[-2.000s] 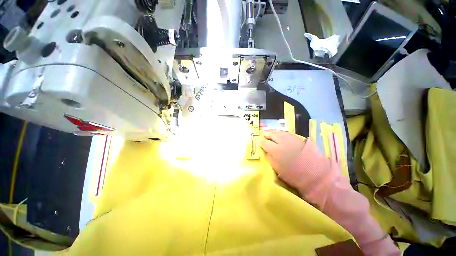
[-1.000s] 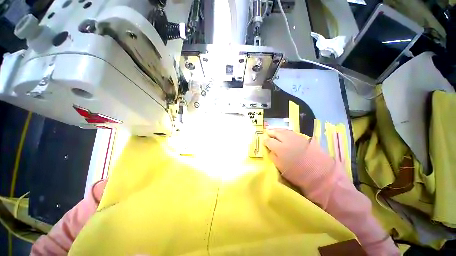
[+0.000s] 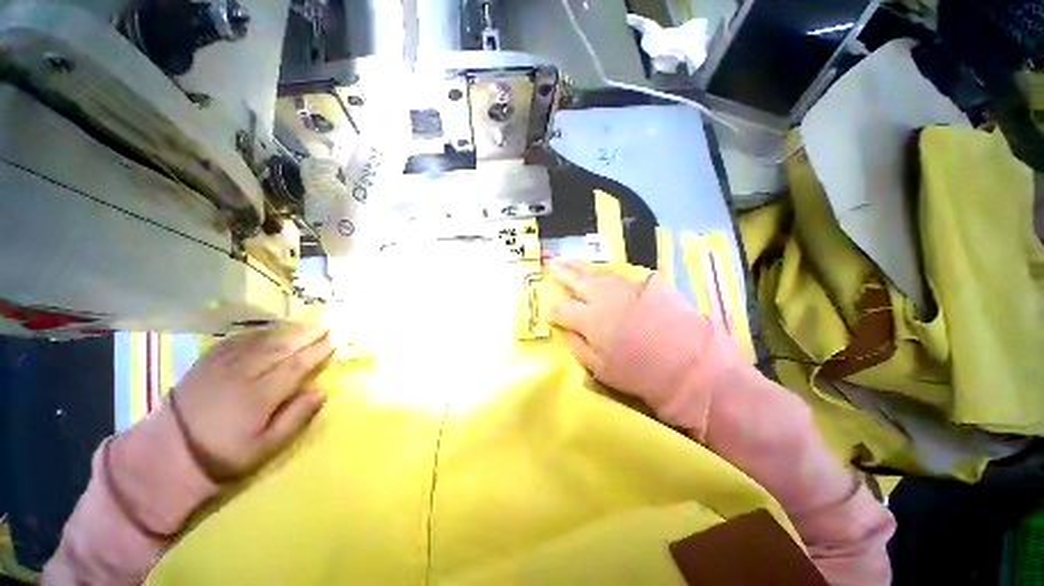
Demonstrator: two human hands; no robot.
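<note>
A yellow tote bag body (image 3: 504,481) lies spread below the sewing machine's clamp, with a centre seam and a brown patch (image 3: 744,552) at its lower right. The clamp template (image 3: 532,300), a small yellow frame with black marks, sits at its upper edge; lamp glare hides the middle. My left hand (image 3: 254,395) lies on the bag's left side, fingers at the template's left end. My right hand (image 3: 584,307) rests beside the template's right end, fingertips against its edge. Whether either hand grips the cloth cannot be made out.
The white machine head (image 3: 115,218) stands close above my left hand. Silvery presser plates (image 3: 504,109) are behind the template. Yellow and brown bag pieces (image 3: 985,286) are heaped at right, below a dark control panel (image 3: 790,52). Masking tape strips (image 3: 716,284) lie on the base plate.
My left hand has come in from the lower left onto the bag near the template. My right hand keeps its place by the template. The whole view has shifted, with the machine further left.
</note>
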